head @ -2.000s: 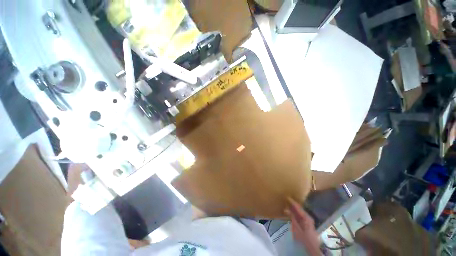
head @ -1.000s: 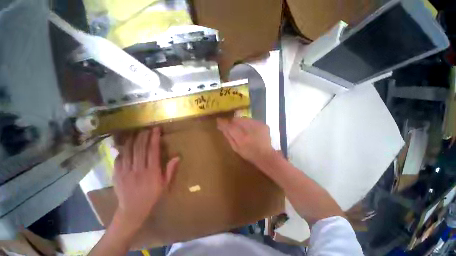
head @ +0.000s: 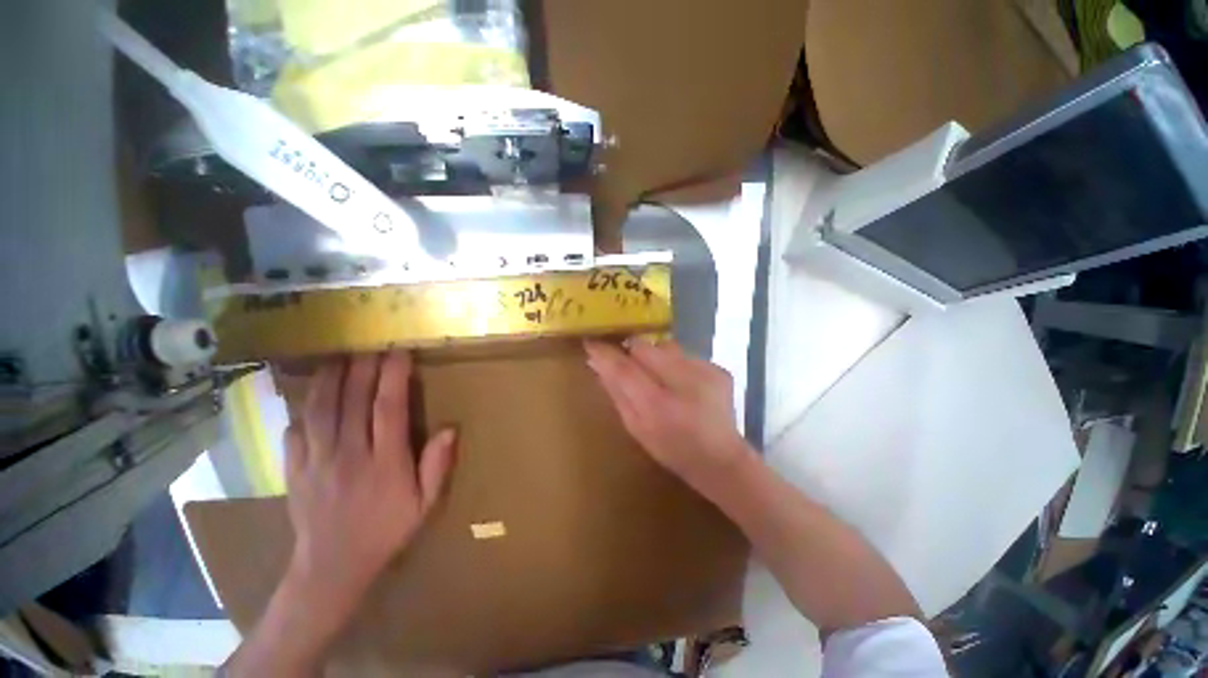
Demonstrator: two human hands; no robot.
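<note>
A brown garment panel (head: 530, 450) lies in front of me with its far edge against the yellow guide bar (head: 451, 311). A small pale tag (head: 489, 530) sits on the panel. My left hand (head: 358, 464) lies flat on the panel's left part, fingertips close to the bar and thumb apart. My right hand (head: 669, 404) is at the panel's far right corner, its fingertips on the edge by the bar; whether they pinch the cloth is hard to tell. Behind the bar is a slotted metal plate (head: 298, 245), with a white printed arm (head: 311, 179) angled over it.
The machine head with a round knob (head: 183, 343) stands at the left. A screen on a stand (head: 1033, 186) is at the upper right, above white sheets (head: 927, 437). More brown panels (head: 662, 93) and plastic-wrapped yellow strips (head: 398, 73) lie at the back.
From two seconds ago, both hands have come onto the panel near the bar. Since one second ago they hold nearly the same place on it; the view has shifted slightly.
</note>
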